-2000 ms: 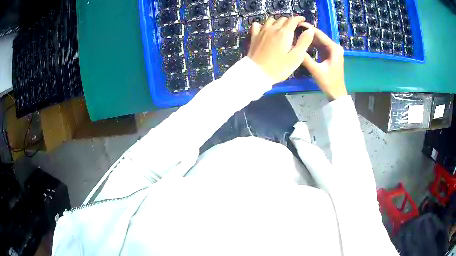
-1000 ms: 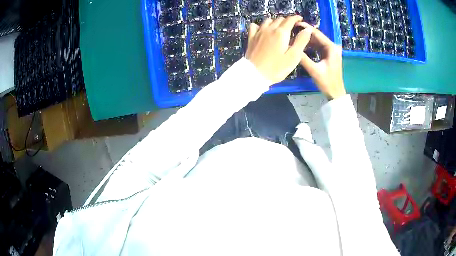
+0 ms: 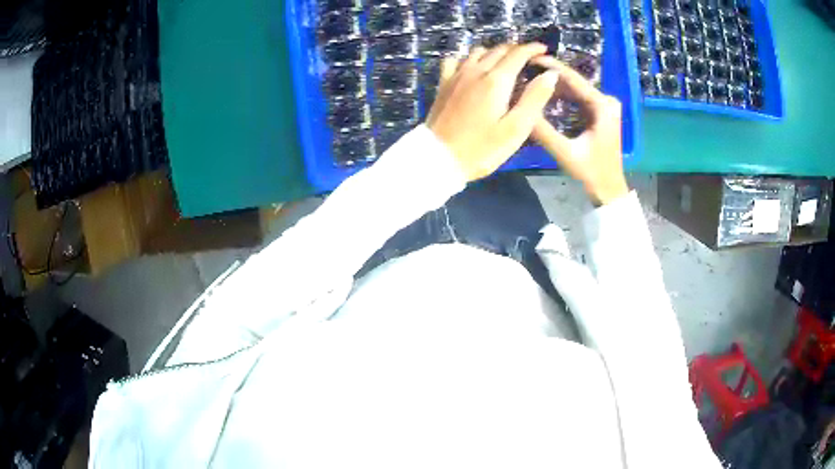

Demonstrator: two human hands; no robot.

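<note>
A blue plastic tray (image 3: 316, 137) lies on the green bench top, filled with rows of dark square camera modules (image 3: 394, 77) with round black centres. My left hand (image 3: 490, 105) is over the tray's middle, palm down, fingers bent. My right hand (image 3: 586, 133) is beside it over the right part of the tray. The fingertips of both hands meet above the modules around a small dark thing. The fingers hide most of it, and I cannot tell what it is or which hand holds it. The modules under my hands are partly hidden.
A second blue tray (image 3: 778, 101) full of modules lies to the right on the green bench top (image 3: 229, 119). Stacked black trays (image 3: 96, 101) are at the left. Below are cardboard boxes (image 3: 110, 224), wrapped cartons (image 3: 755, 211) and red stools (image 3: 730, 383).
The trays appear further right in the view. My hands have moved slightly left and down relative to the tray, with fingertips still together.
</note>
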